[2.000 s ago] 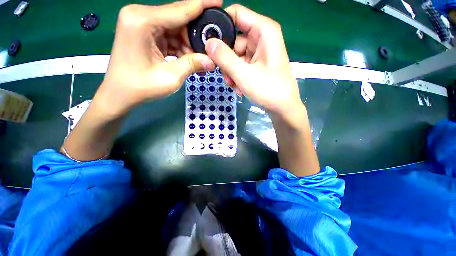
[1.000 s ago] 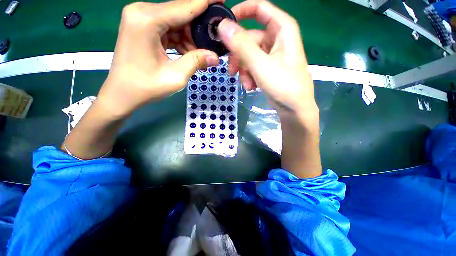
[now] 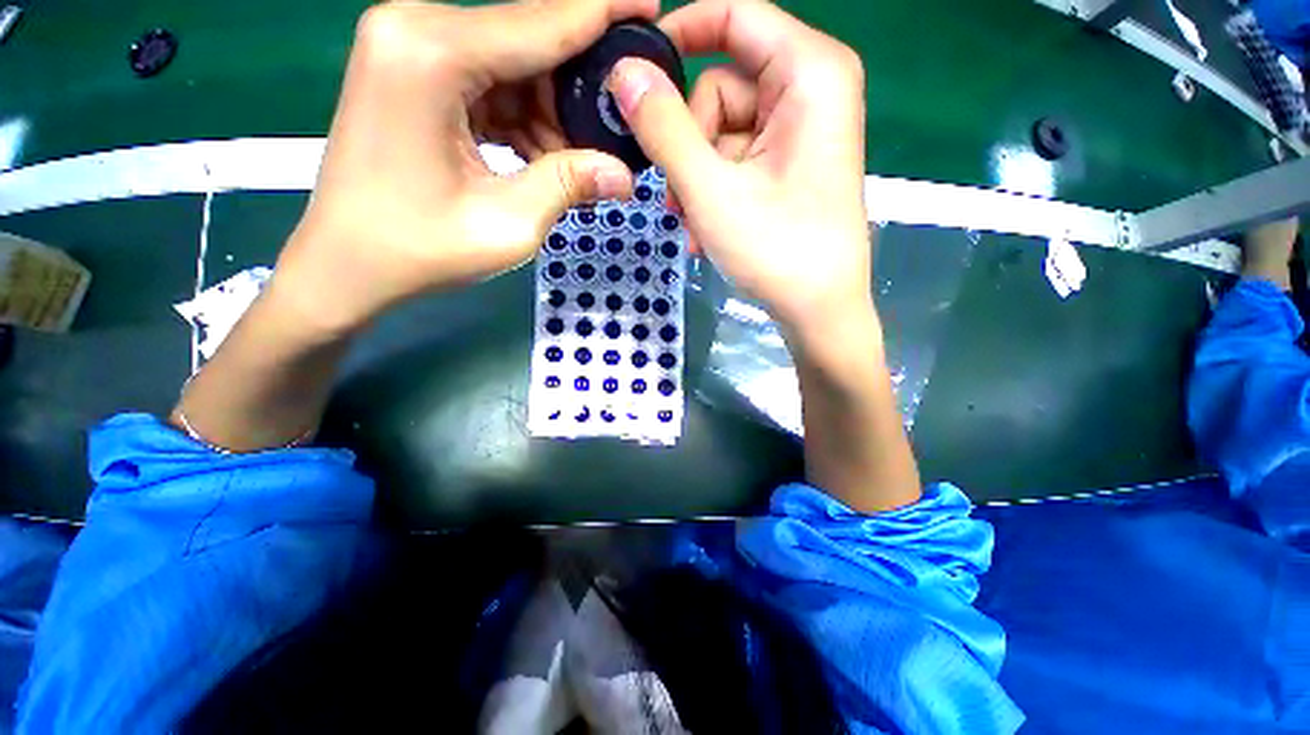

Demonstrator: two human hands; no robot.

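Observation:
A black round part (image 3: 581, 104) is held up between both hands above the rail. My left hand (image 3: 460, 158) grips its left side with the fingers behind and the thumb below. My right hand (image 3: 762, 158) holds its right side, and the right thumb presses on the pale ring at its centre, hiding part of it. A backing sheet (image 3: 612, 330) with rows of small dark dots lies on the dark green bench below the hands; its top end is partly hidden by them. Whether a dot is under the thumb I cannot tell.
A pale rail (image 3: 144, 172) crosses behind the sheet. Beyond it the green belt (image 3: 920, 86) carries other black parts (image 3: 152, 53). Clear plastic film (image 3: 757, 359) lies right of the sheet, a white scrap (image 3: 227, 305) left. Another person's blue sleeve (image 3: 1250, 381) is at far right.
The parts on the belt have shifted left. My right thumb has moved onto the part's centre and stays there, and the part has tilted. Another person's arm has appeared at far right.

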